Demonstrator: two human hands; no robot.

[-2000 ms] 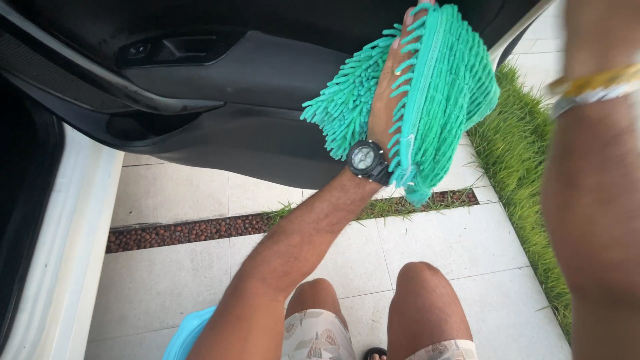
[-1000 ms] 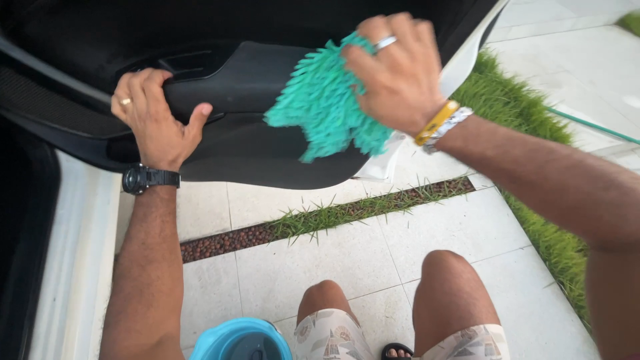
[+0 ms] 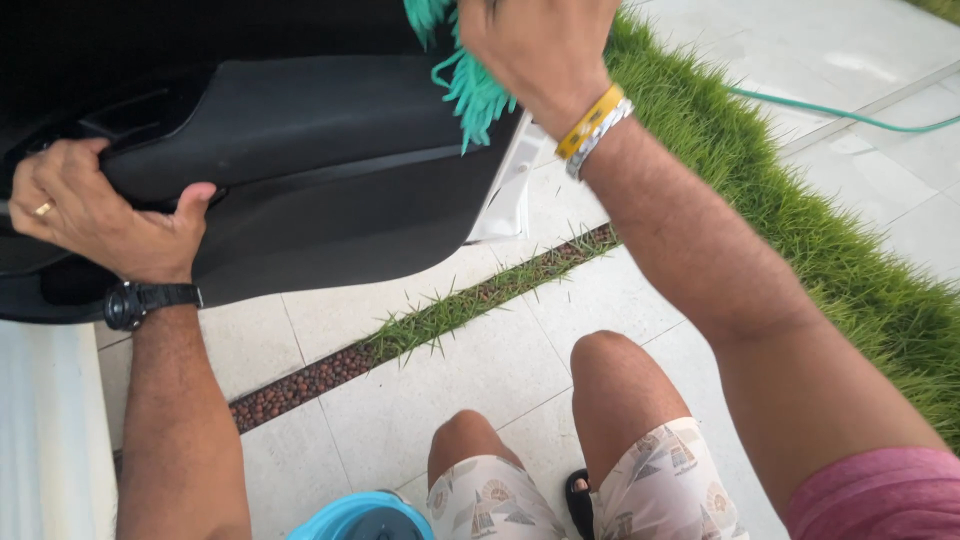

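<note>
My left hand [image 3: 105, 214] grips the armrest and pull of a black car door's inner panel [image 3: 322, 195] at the left, its thumb out to the right. A green microfiber chenille wash mitt [image 3: 476, 94] lies against the panel's upper right part, near the door's white edge. My right hand [image 3: 544, 56] holds the mitt at the top of the view. The upper part of the mitt and the right fingertips are cut off or hidden.
A blue bucket [image 3: 364, 517] stands at the bottom, by my knees. A strip of pebbles and grass [image 3: 420, 322] crosses the pale floor tiles. Thick grass [image 3: 720, 150] runs along the right, and a green hose [image 3: 840, 112] lies beyond it. The white car body [image 3: 52, 435] is at lower left.
Two seconds ago the mitt was over my left hand. Since then my left hand has come to grip the door's armrest, and my right hand has taken hold of the mitt.
</note>
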